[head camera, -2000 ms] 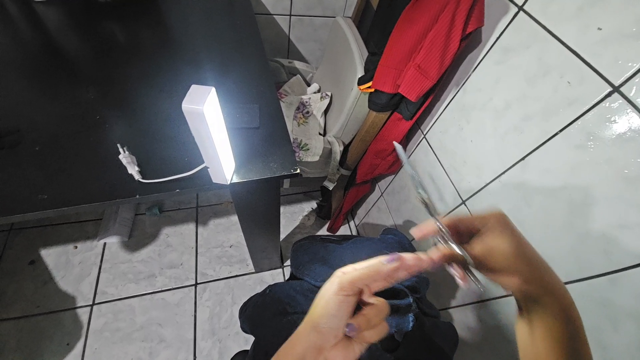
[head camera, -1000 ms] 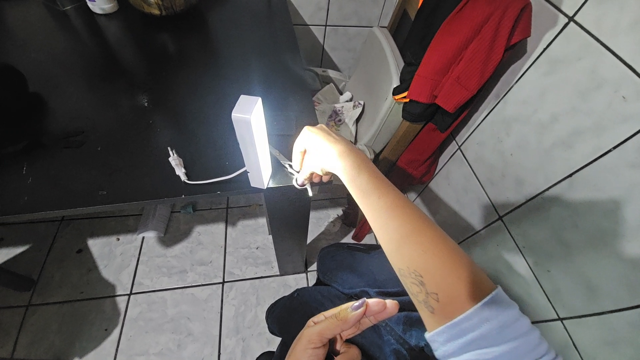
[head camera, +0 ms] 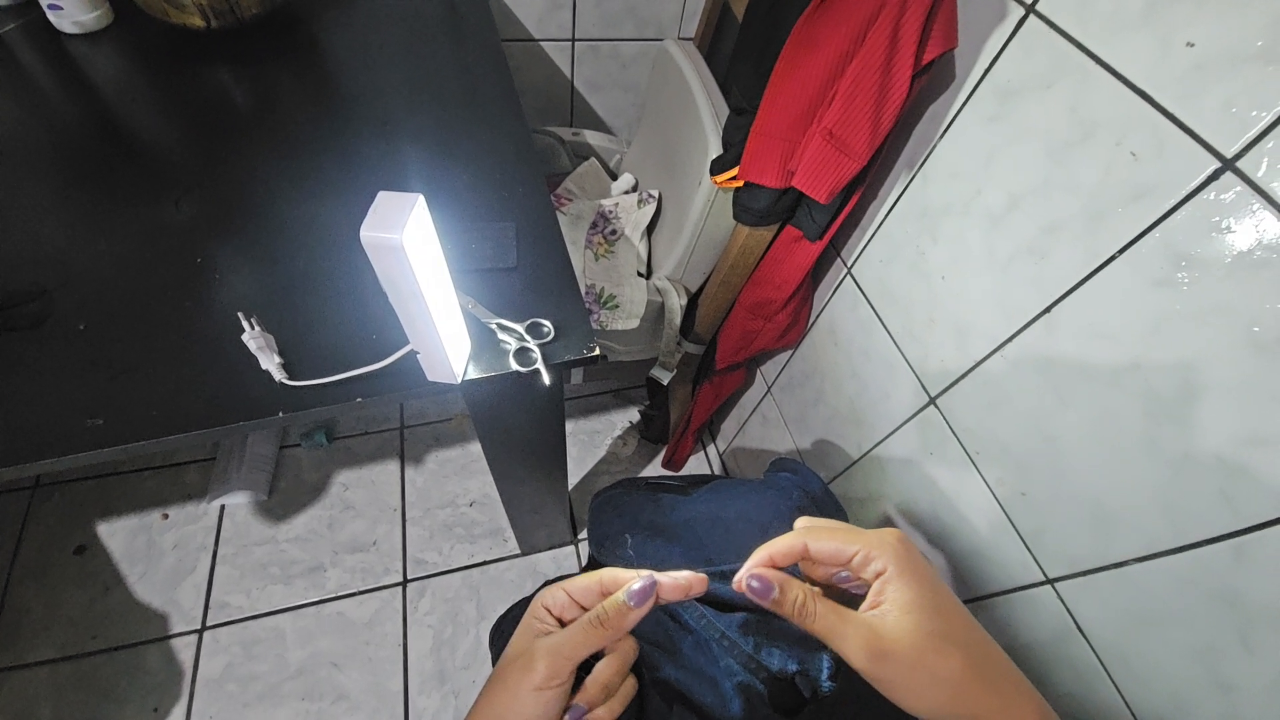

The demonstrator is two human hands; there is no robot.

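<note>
Low in the view, above the jeans (head camera: 700, 525), my left hand (head camera: 600, 635) has its thumb laid against the index finger. Across a small gap, my right hand (head camera: 840, 590) has thumb and index finger pinched together, the fingertips of both hands nearly meeting. Whether anything fine, such as a thread, is between the fingers is too small to tell. Metal scissors (head camera: 510, 335) lie at the corner of the black table (head camera: 250, 170), finger rings toward the right, blades partly behind a lit white lamp (head camera: 415, 285). The lamp's cord ends in a white plug (head camera: 262, 347) on the tabletop.
A white plastic chair (head camera: 680, 150) with floral cloth (head camera: 610, 245) stands beyond the table corner. Red and black clothing (head camera: 840, 110) hangs over a wooden post (head camera: 735, 275). A table leg (head camera: 520, 460) stands ahead of my left hand. White tiles are below and at right.
My right hand held the scissors, reached to the table corner beside the lamp, and has let them go there. It has come back down to the right of my left hand.
</note>
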